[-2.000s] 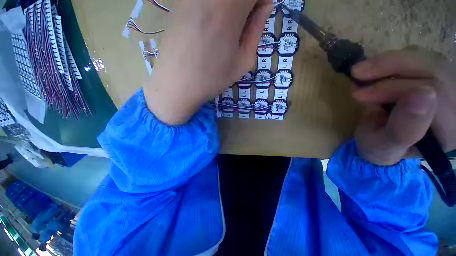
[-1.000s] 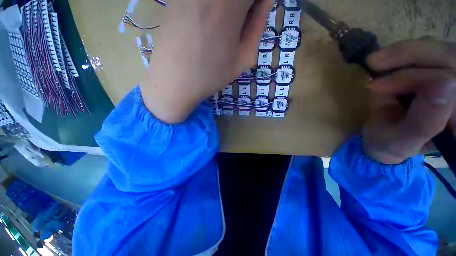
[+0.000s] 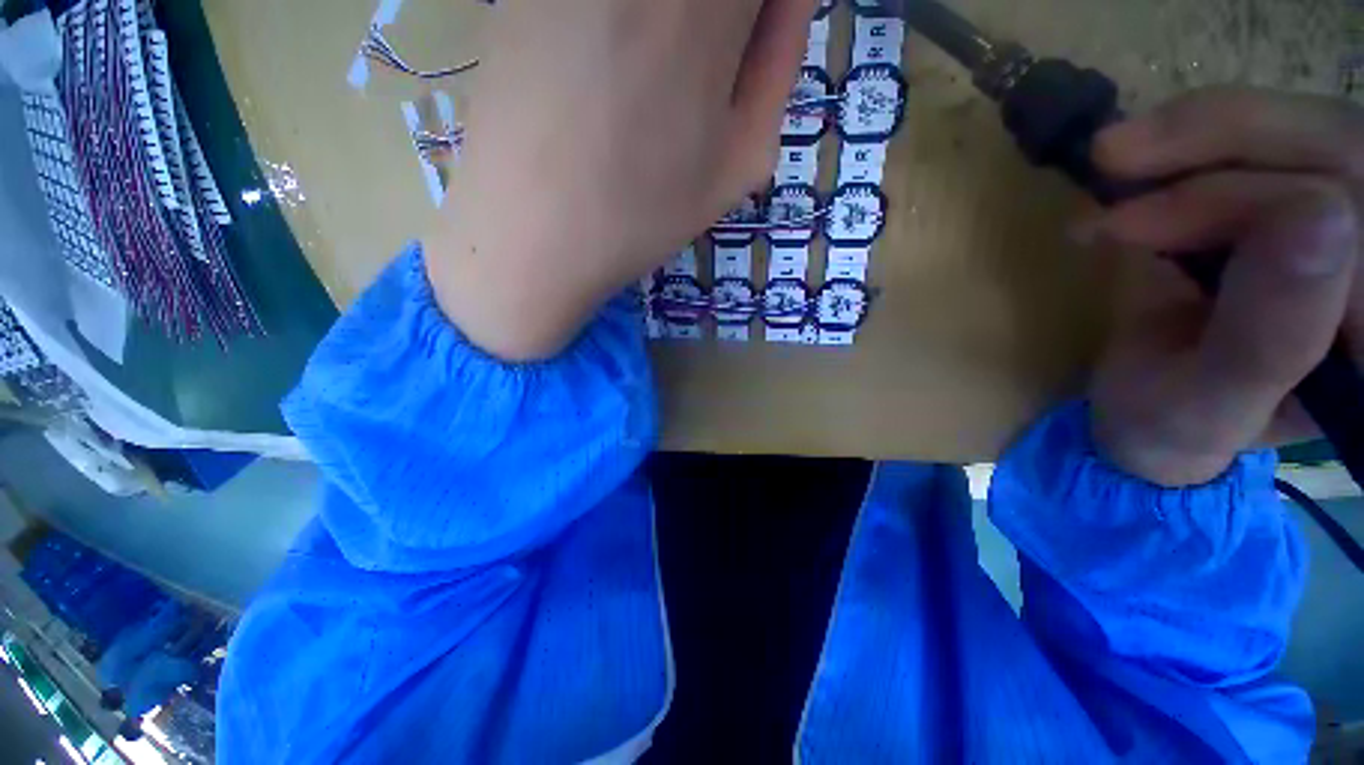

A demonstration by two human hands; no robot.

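Note:
The panel of round boards (image 3: 856,215) lies on the tan board, with dark-rimmed round cells, white tabs marked R or L and thin red-dark wires across its rows. My left hand (image 3: 628,150) covers the panel's upper left part; its fingertips are cut off by the top edge, so what they hold cannot be told. My right hand (image 3: 1234,269) holds the soldering iron (image 3: 1056,117) by its black handle. The iron's metal shaft points to the upper left, near the panel's top right; its tip is blurred at the top edge.
Short wired pieces (image 3: 434,145) lie on the tan board (image 3: 957,374) left of my left hand. Stacked wired panels (image 3: 150,180) lie at the far left on the green bench top (image 3: 277,336). A white sheet (image 3: 195,437) edges the bench. Blue bins (image 3: 75,575) show at lower left.
The iron and my right hand have moved right and slightly up from the first frame. The panel appears slightly higher in view. My left hand stays over the panel.

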